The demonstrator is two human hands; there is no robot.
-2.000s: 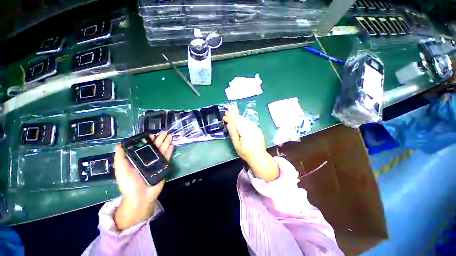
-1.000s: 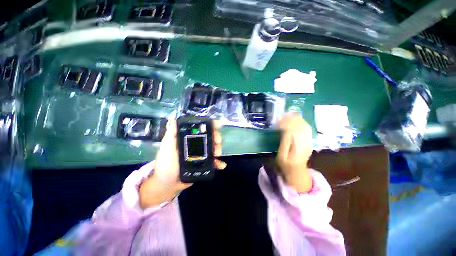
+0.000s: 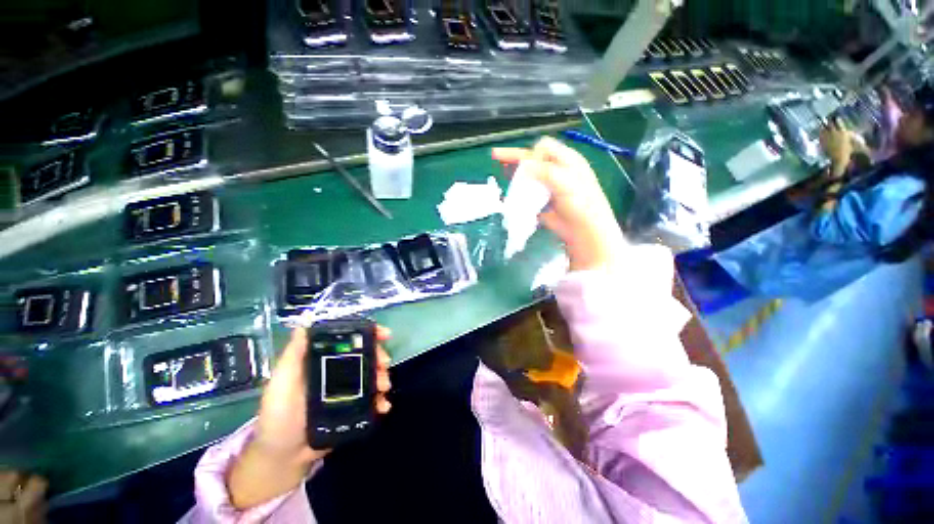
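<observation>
My left hand [image 3: 282, 415] holds a black palm-sized unit [image 3: 341, 384], screen side up, with a pale rectangular outline around its window. My right hand [image 3: 574, 194] is raised over the bench, right of the bottle, and holds a white wipe [image 3: 523, 208] that hangs from the fingers. Another crumpled white wipe [image 3: 469, 202] lies just left of it. A clear pack of dark pieces [image 3: 374, 274] lies on the bench beyond the unit. A grey metal tool [image 3: 352, 180] lies beside the white bottle [image 3: 390, 164].
Blister trays with black units [image 3: 172, 290] spread at left. Stacked trays [image 3: 430, 87] stand behind the bottle. A blue pen [image 3: 598, 142] and wrapped pack [image 3: 671, 189] lie at right. An open carton [image 3: 717, 374] with an orange item [image 3: 554, 369] is below. A person in blue [image 3: 876, 215] is at far right.
My right hand has moved up and away from me and has picked up the white wipe. My left hand still holds the unit, now upright. The camera view has shifted.
</observation>
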